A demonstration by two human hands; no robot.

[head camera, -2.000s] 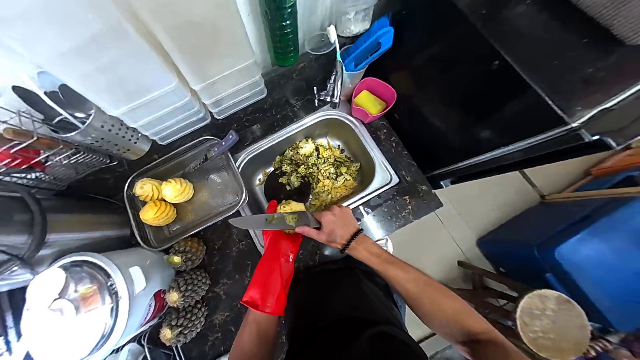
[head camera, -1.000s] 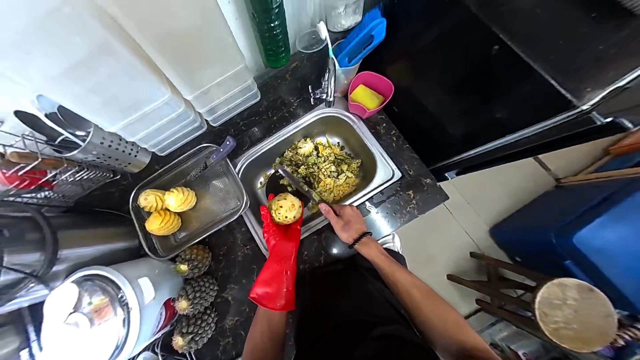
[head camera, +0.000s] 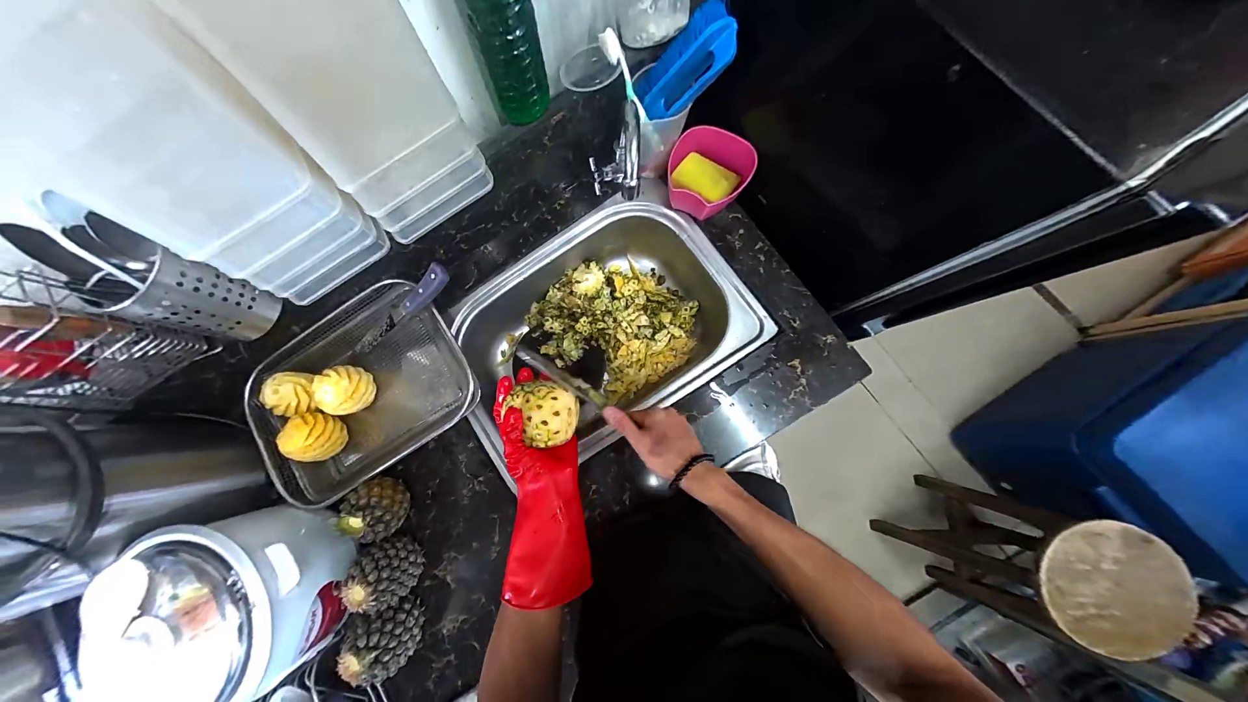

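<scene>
My left hand (head camera: pixel 536 468), in a red rubber glove, holds a peeled pineapple (head camera: pixel 548 413) with dark eyes at the near edge of the steel sink (head camera: pixel 717 288). My right hand (head camera: pixel 658 441), bare with a dark bracelet at the wrist, grips a knife (head camera: pixel 561 373) whose blade lies just beyond the fruit. Pineapple peelings (head camera: pixel 624 327) are heaped in the sink. Left of it, a mesh basket (head camera: pixel 414 366) holds several pieces: carved pineapples (head camera: pixel 312 437) and a purple-handled knife (head camera: pixel 425 290). Unpeeled pineapples (head camera: pixel 382 570) lie on the counter below the basket.
A faucet (head camera: pixel 630 161) rises behind the sink, near a pink holder (head camera: pixel 717 156) with a yellow sponge (head camera: pixel 705 177). Clear plastic containers (head camera: pixel 322 107) and a green bottle (head camera: pixel 512 63) stand behind. A steel appliance (head camera: pixel 185 614) is at lower left; a round-topped wooden stool (head camera: pixel 1117 589) stands right.
Two seconds ago the knife blade lay across the top of the pineapple; now it is beyond the fruit, whose spotted face shows. Both hands have kept their holds.
</scene>
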